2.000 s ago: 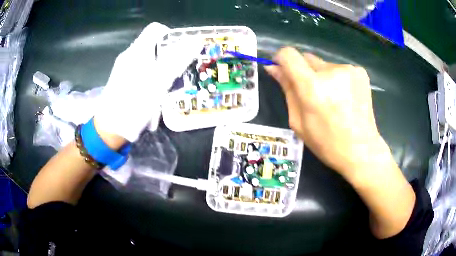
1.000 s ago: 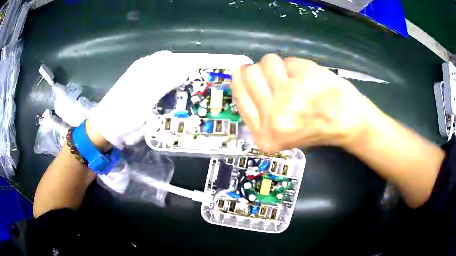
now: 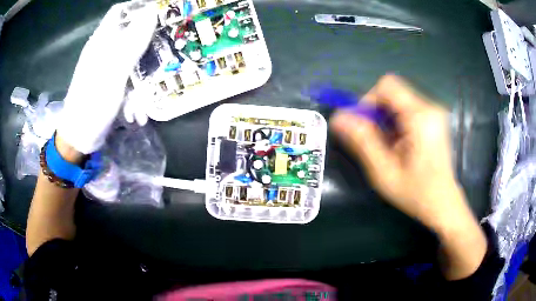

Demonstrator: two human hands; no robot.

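Observation:
My left hand (image 3: 106, 76), in a white glove, grips the left side of an open power strip housing (image 3: 251, 72) at the upper left, tilted, with its wired insides showing. My bare right hand (image 3: 405, 153) holds a blurred blue stick (image 3: 335, 96) right of the housings, touching neither. A second open housing (image 3: 215, 154) lies flat at the centre, showing a green circuit board (image 3: 297, 170), thin wires and brass contacts. Its white power cord (image 3: 179, 184) leaves to the left into a clear plastic bag (image 3: 138, 156).
Silver tweezers (image 3: 367, 23) lie at the top right on the dark mat (image 3: 247, 250). A pale plug (image 3: 20, 96) lies at the far left. White power strips (image 3: 512, 44) and bagged cords (image 3: 517, 194) line the right edge. Something pink (image 3: 247, 290) shows at the bottom.
The held housing has moved up and left and tilted. My right hand has moved away from it to the right with the blue stick. The second housing appears further left and higher.

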